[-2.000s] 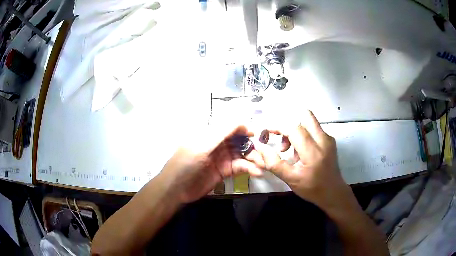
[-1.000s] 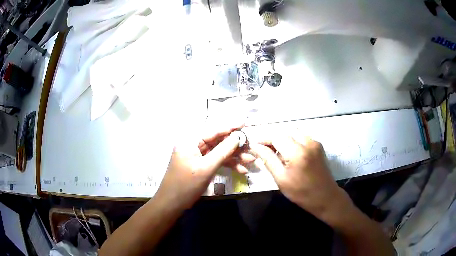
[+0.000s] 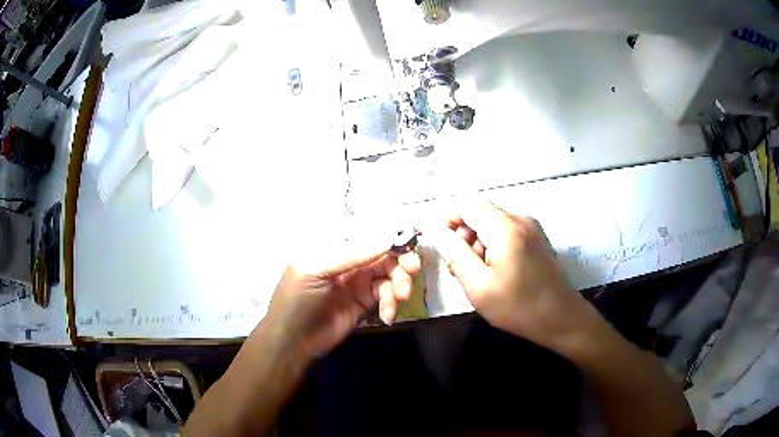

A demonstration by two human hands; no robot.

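Observation:
My left hand [image 3: 346, 294] is near the table's front edge, palm partly up, its fingertips closed on a small dark and shiny metal bobbin case [image 3: 405, 242]. My right hand [image 3: 504, 265] is just to the right, fingers curled and thumb and index fingertip close to the case. Glare washes out its fingertips, so I cannot tell if it pinches thread. The presser foot area [image 3: 424, 107] and the needle plate [image 3: 373, 121] are beyond my hands, with no cloth under the foot.
White fabric pieces [image 3: 175, 141] lie on the table at the left. A cream ribbed knob [image 3: 434, 10] is at the top. Fine thread [image 3: 630, 243] lies near the front edge at right. Snips [image 3: 729, 189] lie at the right end. A basket [image 3: 107, 375] is below left.
The left hand has turned the metal case, which now shows dark and edge-on instead of its round face. The right hand stays beside it. The view has shifted slightly.

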